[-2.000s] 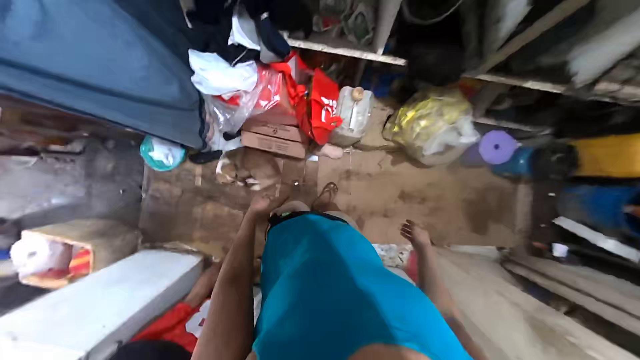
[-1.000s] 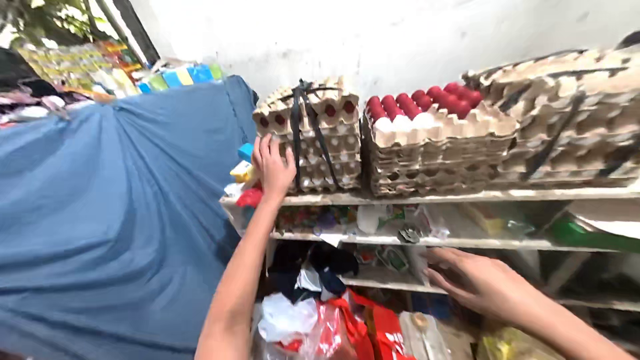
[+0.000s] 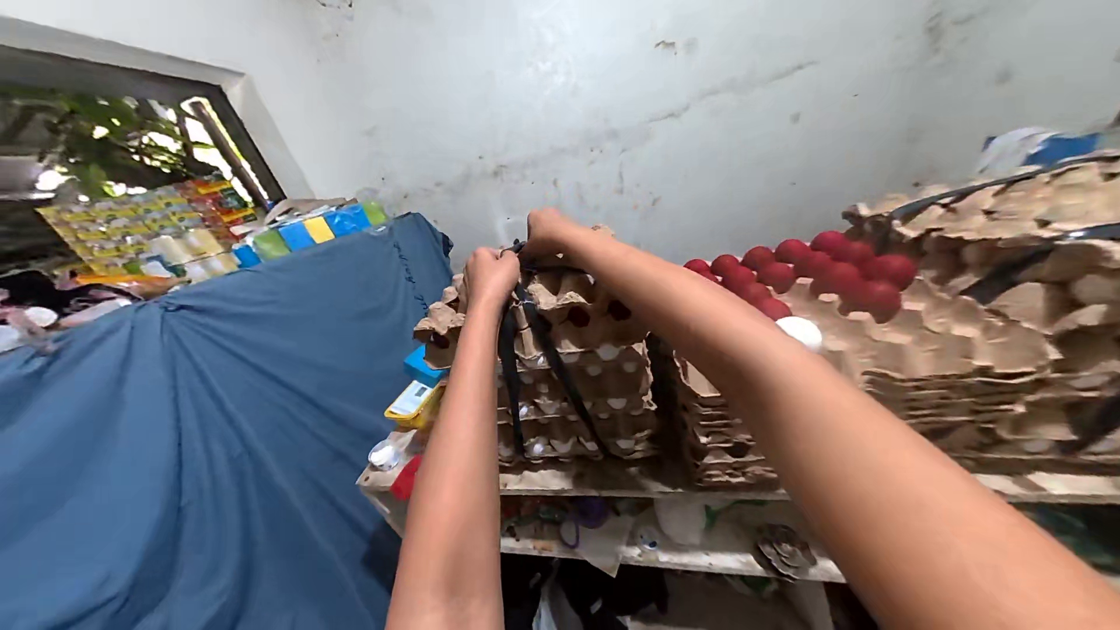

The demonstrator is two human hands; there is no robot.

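A stack of cardboard egg trays (image 3: 577,376), bound with black straps (image 3: 560,372), stands at the left end of a shelf. Both hands meet at the top of this stack, where the straps come together. My left hand (image 3: 492,276) has its fingers closed on the black strap. My right hand (image 3: 547,234) is bent over the same spot, its fingertips at the strap; its grip is partly hidden behind the hand. To the right, another pile of trays (image 3: 945,341) carries red eggs (image 3: 831,267) and a white egg (image 3: 800,332), partly covered by my right forearm.
Strapped egg trays (image 3: 1050,262) stand at the far right against the wall. A blue cloth (image 3: 219,420) hangs at the left, with packaged goods (image 3: 306,229) above it. A yellow box (image 3: 413,404) sits beside the stack's left side. Beneath, a lower shelf (image 3: 682,557) holds small items.
My left hand has moved from the stack's left side up to the strap on top. My right hand has come from low at the right to the same place. The view has swung up from the floor.
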